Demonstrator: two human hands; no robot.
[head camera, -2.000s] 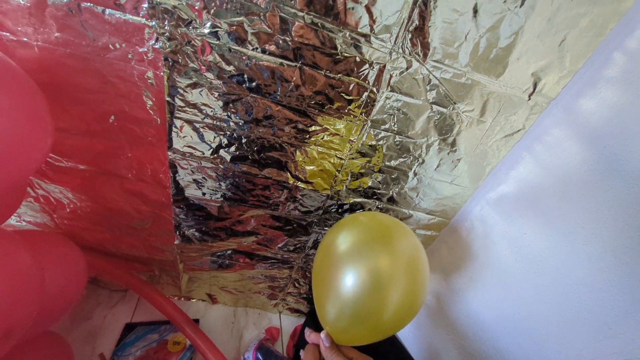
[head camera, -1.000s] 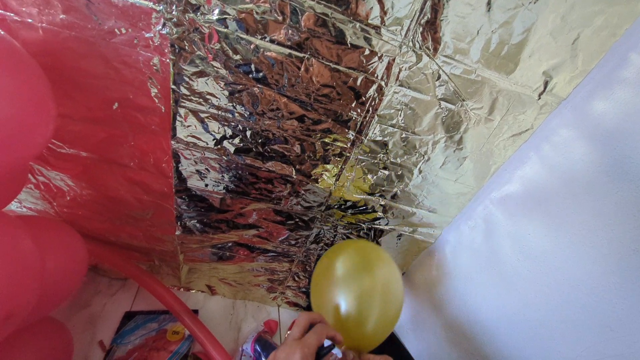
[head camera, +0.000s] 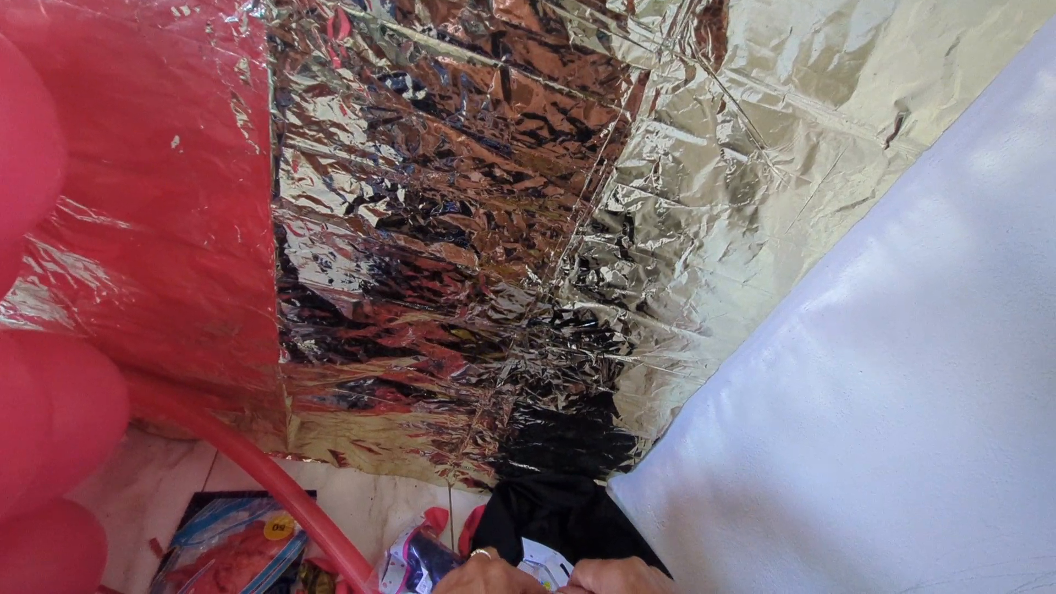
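Observation:
At the bottom edge my left hand (head camera: 488, 575), with a ring on one finger, and my right hand (head camera: 620, 577) are close together, their lower parts cut off by the frame. What lies between their fingers is hidden. A white printed card or packet (head camera: 544, 563) shows just behind and between them. Beside my left hand is a clear plastic packet (head camera: 419, 563) with dark contents. Black cloth (head camera: 565, 520) lies behind both hands. The yellow balloon is not in view.
Red balloons (head camera: 62, 429) fill the left edge, and a long thin red balloon (head camera: 272, 474) curves down from them. A bag of red balloons (head camera: 239, 544) lies on the tiled floor (head camera: 371, 495). Crinkled gold foil (head camera: 693, 247) and red foil (head camera: 165, 206) hang behind; a pale wall (head camera: 891, 371) stands right.
The inflated yellow balloon, at the hands by the bottom edge in both earlier frames, has gone from view. Two hands now show side by side low in the frame.

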